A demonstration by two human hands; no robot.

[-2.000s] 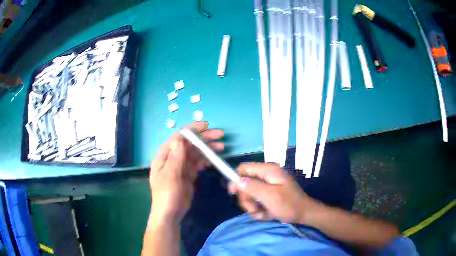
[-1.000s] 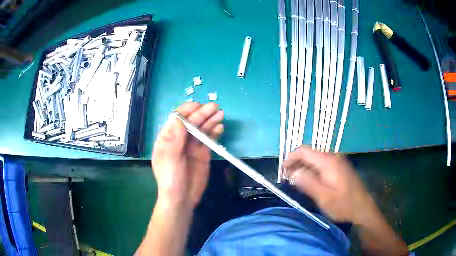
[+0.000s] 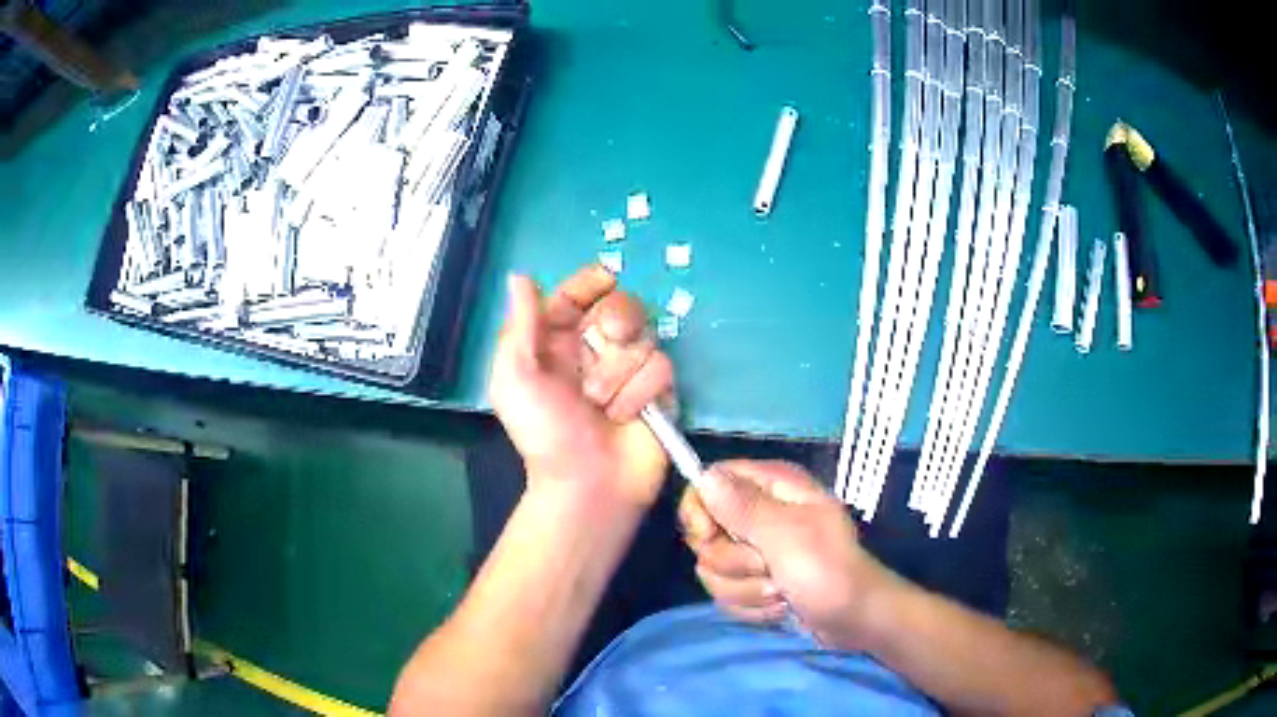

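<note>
My left hand (image 3: 588, 385) is curled around the upper end of a slim pale tube (image 3: 675, 446) over my lap, near the bench's front edge. My right hand (image 3: 777, 546) grips the lower part of the same tube. The tube slants down to the right; both of its ends are hidden by my fingers. Several small whitish square pieces (image 3: 678, 255) lie on the bench just beyond my left hand. One short silvery tube (image 3: 775, 160) lies alone farther back.
A black tray (image 3: 462, 280) full of short tubes stands at left. Long slim rods (image 3: 966, 280) lie side by side right of centre, ends past the bench edge. Short tubes (image 3: 1066, 266) and a black-handled tool (image 3: 1188, 210) lie beyond. A blue crate (image 3: 35, 518) is lower left.
My right hand has moved from beside the rods back onto the held piece. My left fingers have closed around it. The view has shifted, so the bench things appear farther right.
</note>
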